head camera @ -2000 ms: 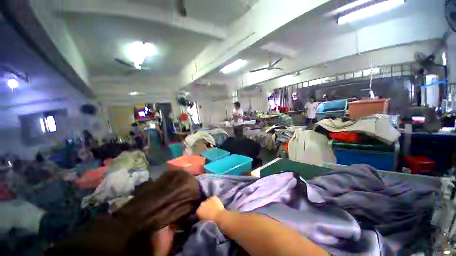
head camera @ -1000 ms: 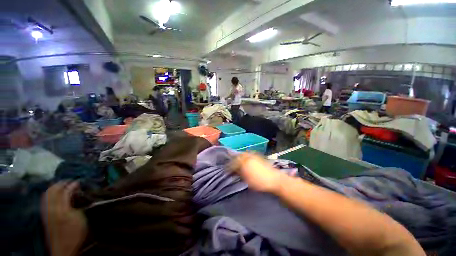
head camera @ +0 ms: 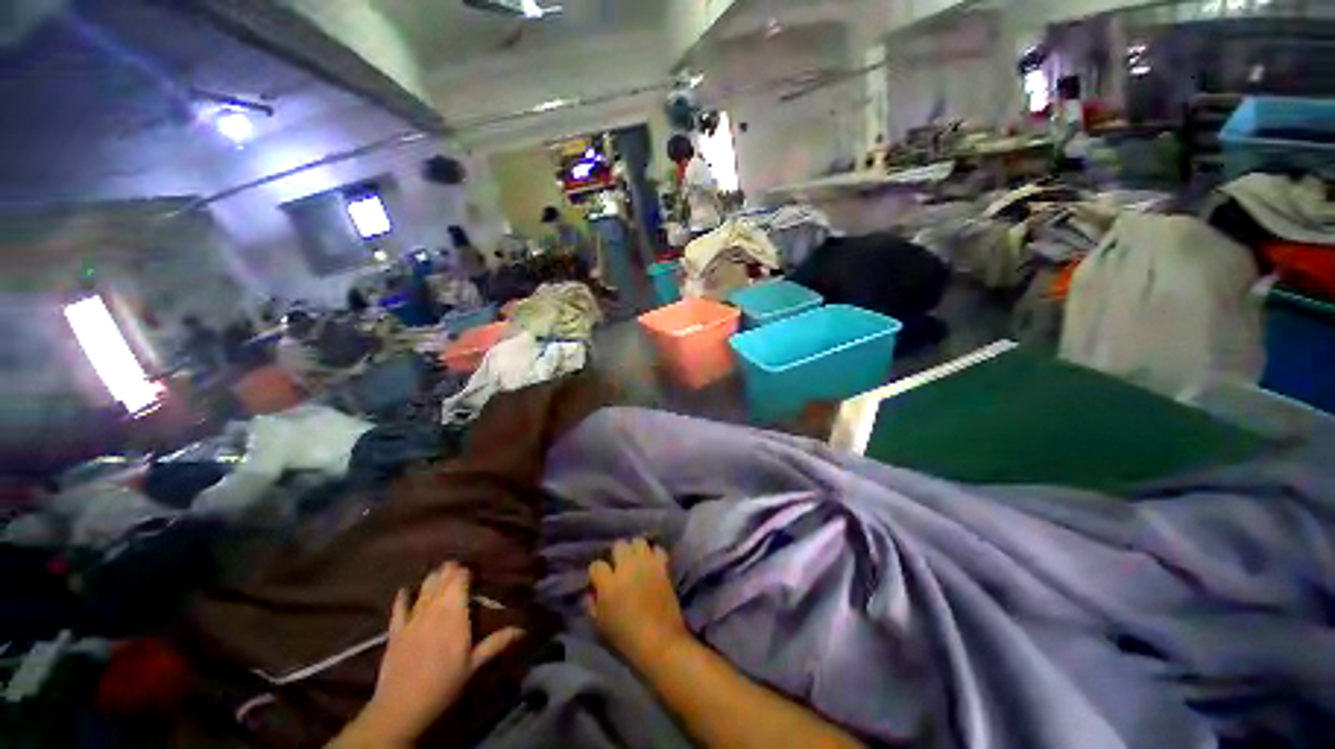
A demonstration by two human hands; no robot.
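Observation:
My left hand [head camera: 431, 653] lies on the dark brown cloth [head camera: 476, 505] at the lower left, fingers spread, thumb apart, holding nothing. A thin pale line runs across the brown cloth beside it. My right hand [head camera: 634, 597] is on the grey-purple cloth [head camera: 966, 549], near its border with the brown. Its fingers are slightly bent; whether they pinch the cloth is unclear. The grey-purple cloth spreads in folds to the right edge and is bunched beyond my right hand.
A green surface [head camera: 1054, 424] with a white edge lies beyond the cloth. Teal bins [head camera: 820, 359] and an orange bin [head camera: 691, 340] stand ahead. Piles of pale cloth [head camera: 1164, 307] are at right and left. A person [head camera: 700, 183] stands farther back.
The view has turned left and down. My left hand has come in over the brown cloth. My right hand has drawn back nearer to me, and the grey-purple cloth lies more spread out.

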